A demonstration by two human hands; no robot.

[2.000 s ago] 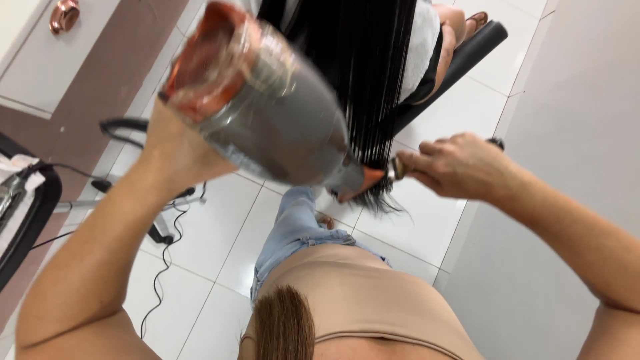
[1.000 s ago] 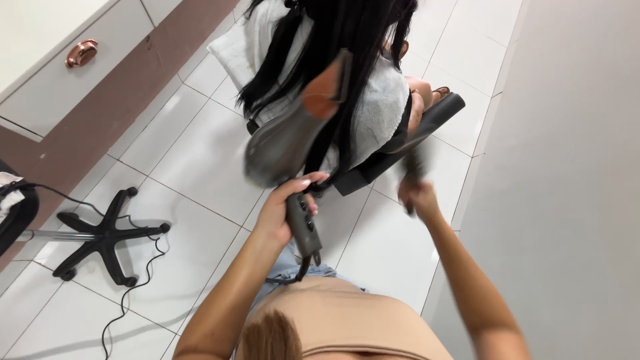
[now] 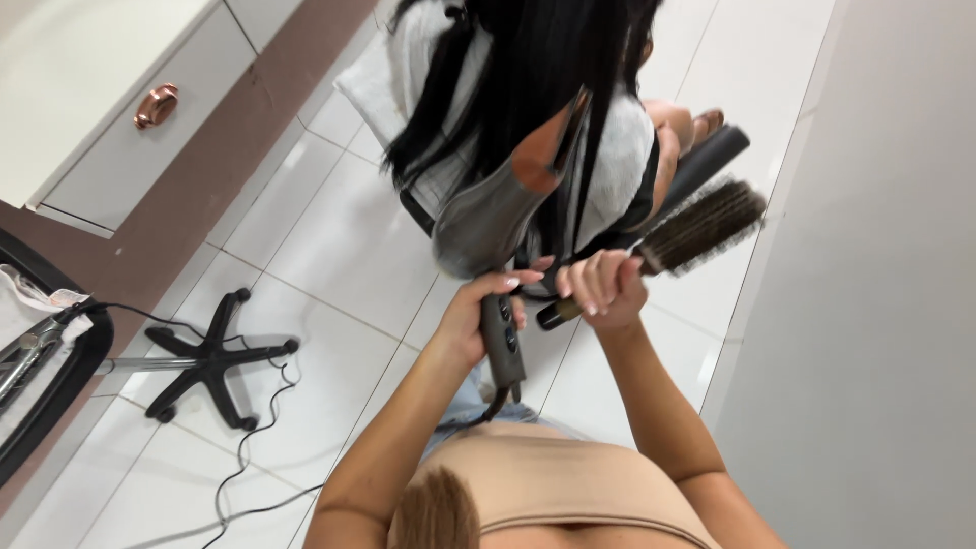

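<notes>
My left hand (image 3: 476, 309) grips the handle of a grey hair dryer (image 3: 488, 221) whose orange nozzle points up and to the right, over the long black hair (image 3: 534, 76) of a seated person. My right hand (image 3: 606, 288) is closed around the handle of a round hairbrush (image 3: 705, 225), its bristled barrel tilted up to the right and apart from the hair. Both hands are close together in front of my waist. A white towel (image 3: 621, 164) lies around the seated person's shoulders, under the hair.
At the left, a black tray (image 3: 99, 343) on a wheeled stand (image 3: 217, 351) holds a styling tool and white cloth. A black cord (image 3: 240, 457) trails over the tiled floor. Above is a white drawer (image 3: 145, 145) with a copper handle. A grey wall (image 3: 862, 305) runs along the right.
Two seconds ago the dryer nozzle and brush met at the hair ends. The dryer is now lower with its nozzle turned upward, and the brush is away from the hair. The view has shifted.
</notes>
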